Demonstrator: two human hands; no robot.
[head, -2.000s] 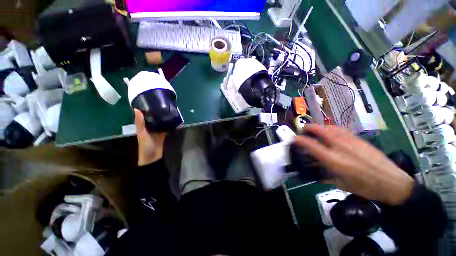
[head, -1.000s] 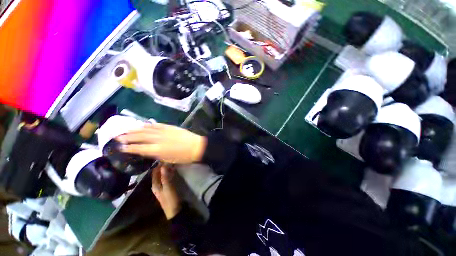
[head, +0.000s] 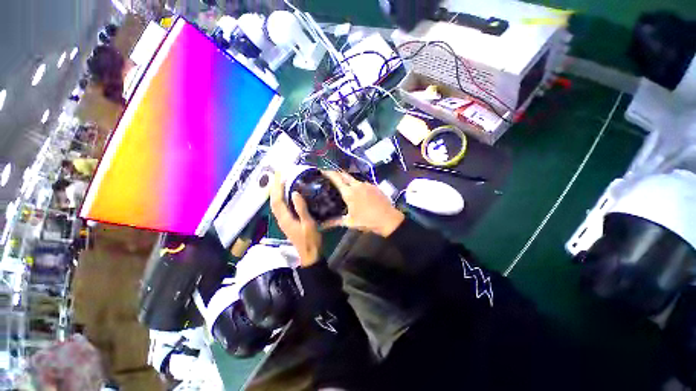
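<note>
A white dome camera with a black ball (head: pixel 319 194) stands at the bench edge in front of the monitor. My left hand (head: pixel 297 221) is on its near left side, and my right hand (head: pixel 368 205) is on its right side with the fingers on the ball. The two hands hold the camera between them. Its base is mostly hidden. Two more dome cameras (head: pixel 267 284) stand side by side at the bench edge, left of my left sleeve.
The monitor (head: pixel 183 130) shows rainbow colours. A white mouse (head: pixel 434 196), a yellow tape roll (head: pixel 443 146) and a parts tray (head: pixel 458 111) lie right of the hands. Tangled cables (head: pixel 343 99) lie behind. A large dome camera (head: pixel 637 244) stands at the right.
The view has turned. My right hand has left the dome cameras at the left bench edge, and both hands are now on the camera by the cables.
</note>
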